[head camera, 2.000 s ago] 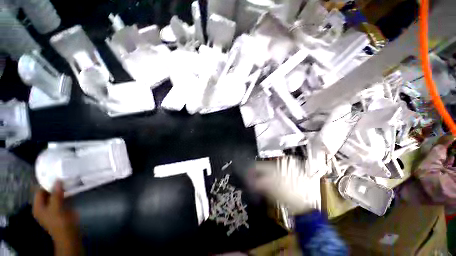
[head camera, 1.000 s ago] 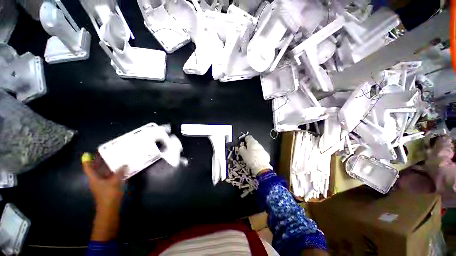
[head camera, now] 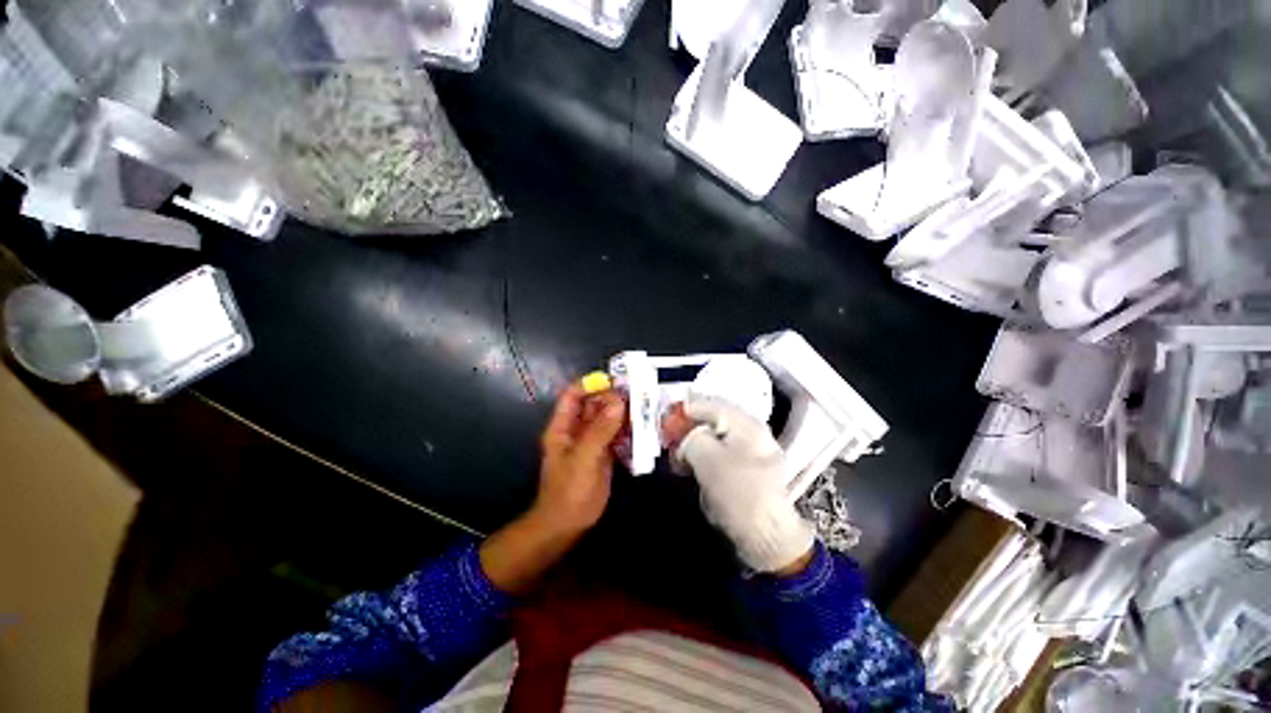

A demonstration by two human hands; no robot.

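Note:
A white housing unit (head camera: pixel 644 414) with a round end is held upright on its side at the middle of the black bench. My left hand (head camera: pixel 583 453), bare with a yellow cot on one digit, grips its base from the left. My right hand (head camera: pixel 739 481), in a white knit glove with bare fingertips, is at the inner side of the base; any small piece in its fingers is hidden. White L-shaped arm covers (head camera: pixel 822 404) lie just right of the unit. Small grey pieces (head camera: pixel 832 513) lie beside my right wrist, partly covered.
A clear bag of small grey pieces (head camera: pixel 383 153) lies at the upper left. More white housings (head camera: pixel 181 334) lie at the left, and a large heap (head camera: pixel 1059 376) lies at the right. An open box of white strips (head camera: pixel 990 613) stands at the lower right.
The view has swung left. The housing unit has been turned up beside the arm covers. My right hand has left the grey pieces and come to the unit's base.

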